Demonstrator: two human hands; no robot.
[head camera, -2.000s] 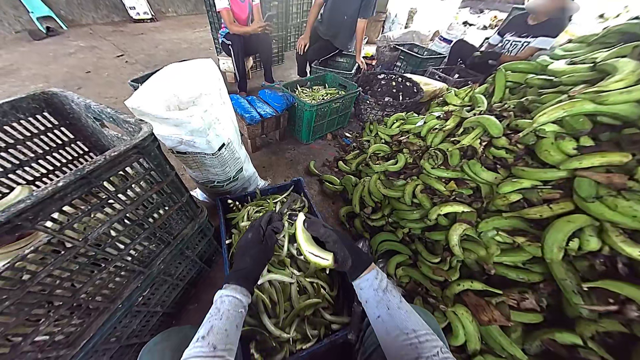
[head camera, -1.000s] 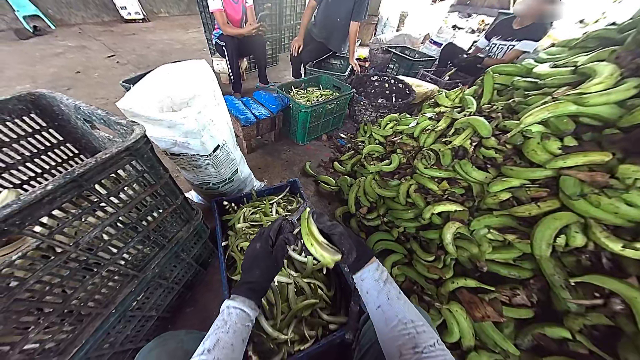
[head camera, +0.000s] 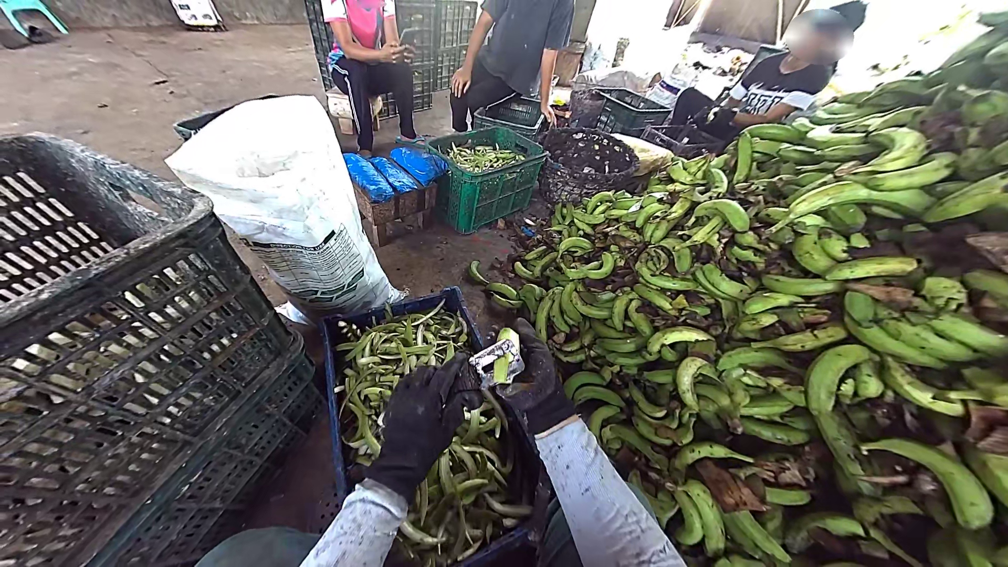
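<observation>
My left hand (head camera: 425, 421), in a dark glove, is closed on the dark handle of a peeler (head camera: 482, 367) with a pale metal head. My right hand (head camera: 539, 382), also gloved, grips a partly peeled green plantain (head camera: 508, 346), and the peeler's head lies against it. Most of the plantain is hidden by the head and my fingers. Both hands are over a blue plastic crate (head camera: 333, 417) that holds many green peel strips (head camera: 394, 346). To the right of the crate spreads a large heap of green plantains (head camera: 677, 339).
Stacked dark plastic crates (head camera: 157, 370) stand at the left, beside a white woven sack (head camera: 276, 189). Beyond are a green crate (head camera: 492, 193) of peel strips, blue packages (head camera: 394, 173) on a wooden crate and a dark round basket (head camera: 587, 161). Several people sit at the back.
The plantain, seen with a pale peeled side in the earlier frames, is now turned and mostly covered by my right hand. The peeler's head now shows plainly against it.
</observation>
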